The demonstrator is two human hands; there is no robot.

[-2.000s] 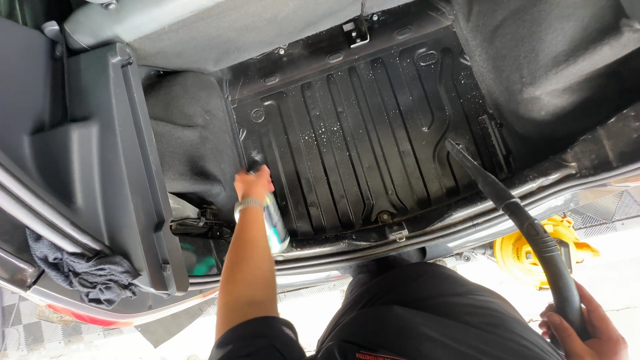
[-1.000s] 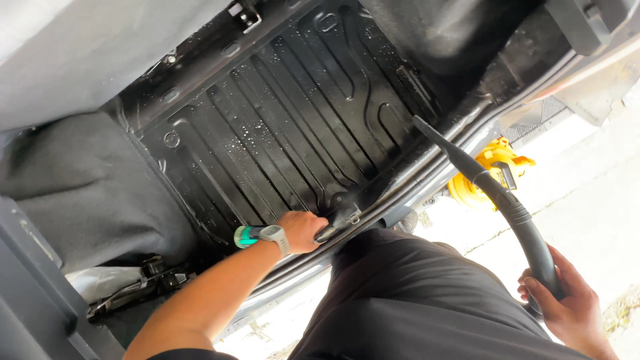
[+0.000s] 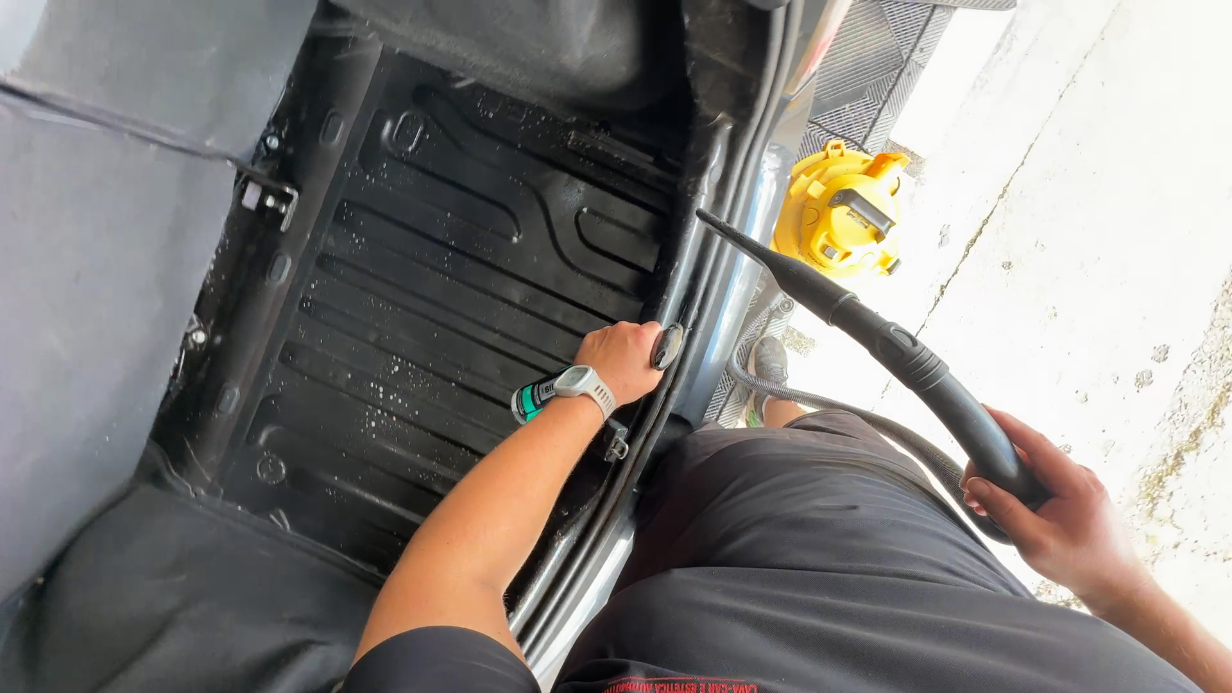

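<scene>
My left hand (image 3: 623,361), with a pale wristwatch at its wrist, is closed around a brush (image 3: 667,346) beside the trunk sill; its round dark end shows past my fingers. A bottle with a green label (image 3: 531,398) pokes out under the wrist, and whether the hand also holds it is hidden. White droplets dot the ribbed black metal trunk floor (image 3: 423,318). In my right hand (image 3: 1068,510) is the curved black handle of a vacuum hose wand (image 3: 905,356). Its narrow crevice nozzle (image 3: 751,248) points at the sill, above the rubber seal.
A yellow vacuum cleaner (image 3: 839,214) stands on the ground beyond the bumper. Its grey hose (image 3: 828,399) runs past my leg. The grey seat back (image 3: 106,241) borders the trunk floor at left, with a metal latch (image 3: 272,200). Black trim lining (image 3: 183,597) covers the near side.
My left hand has moved from the side of the trunk floor to the sill. The vacuum wand stays in my right hand, its nozzle now off the ribbed floor. The view has swung round.
</scene>
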